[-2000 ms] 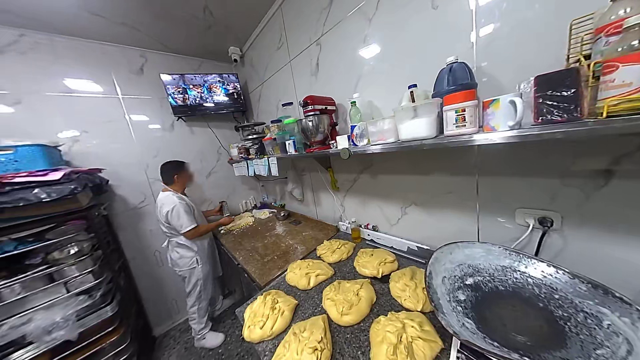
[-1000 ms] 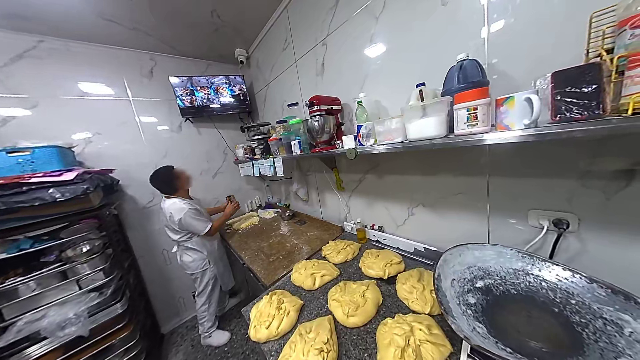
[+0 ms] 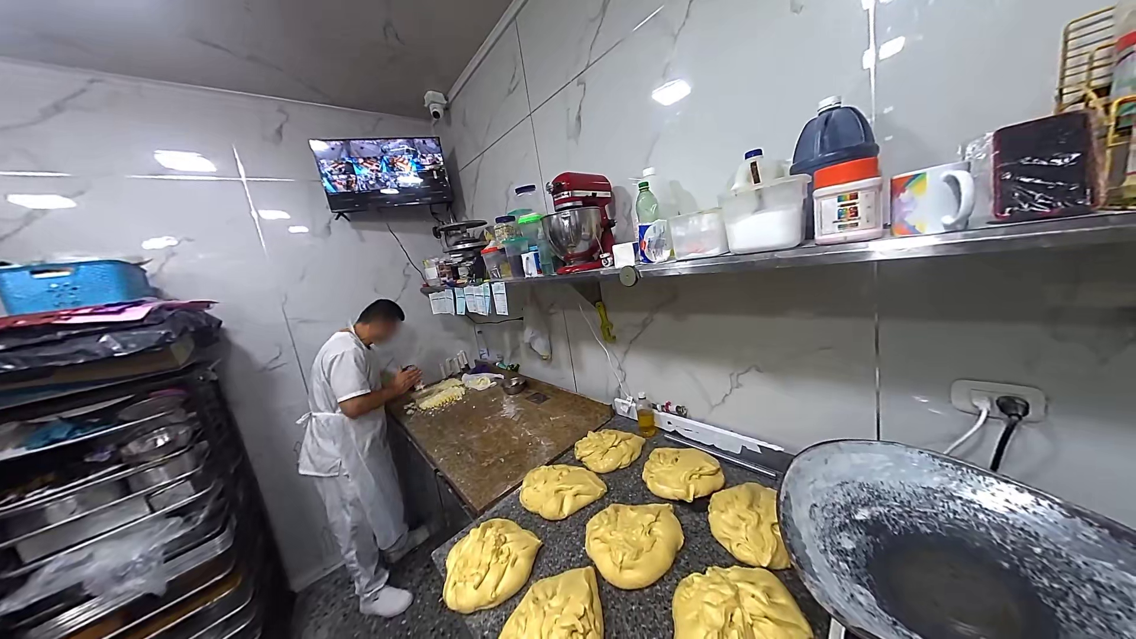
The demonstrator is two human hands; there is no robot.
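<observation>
Neither of my hands shows in the head view. Several mounds of yellow dough [image 3: 634, 545] lie spaced apart on a speckled grey stone counter [image 3: 470, 579] in front of me. To their right sits a large, worn metal pan [image 3: 967, 532] with a dark middle. A small bottle of yellow liquid [image 3: 645, 417] stands behind the dough by the wall.
A person [image 3: 351, 444] in white stands at a brown worktop [image 3: 506, 435] bearing crumbly dough pieces [image 3: 441, 394]. A loaded tray rack [image 3: 133, 497] fills the left. Above, a metal shelf [image 3: 754, 258] holds a red stand mixer [image 3: 579, 222], tubs and a mug. A screen [image 3: 382, 175] hangs at the back.
The co-worker, whose head was raised a second ago, now has it bent down over the brown worktop, with the hands close together. The dough mounds and the pan have stayed in place.
</observation>
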